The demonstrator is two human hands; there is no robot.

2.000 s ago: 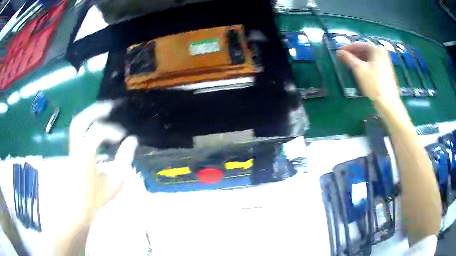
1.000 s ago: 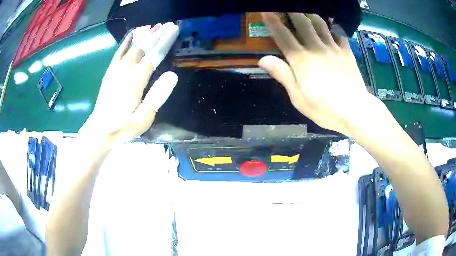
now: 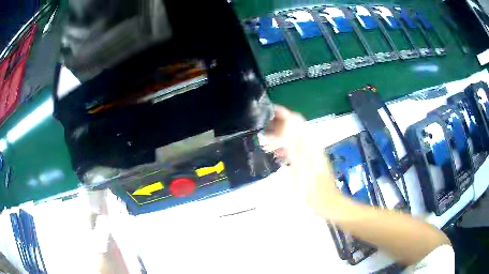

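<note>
The press machine (image 3: 182,120) stands left of centre under its black cover. The grey press head (image 3: 115,37) is low over the orange fixture (image 3: 179,73), of which only a narrow strip shows; whether a frame lies in it cannot be seen. My right hand (image 3: 292,142) is at the machine's lower right side, blurred, its fingertips partly hidden against the side. My left hand (image 3: 102,222) is at the lower left side of the machine, washed out and blurred, its fingers hard to make out.
A row of frames (image 3: 335,45) lies on the green conveyor belt (image 3: 297,99) behind the machine. Stacked frames (image 3: 442,160) lie on the white surface at the right, more (image 3: 24,241) at the left. A red button (image 3: 182,186) is on the front panel. A red tray (image 3: 15,75) is far left.
Both hands have left the fixture and moved down to the machine's two sides. The fixture is now mostly covered by the press head and cover. The view has turned right.
</note>
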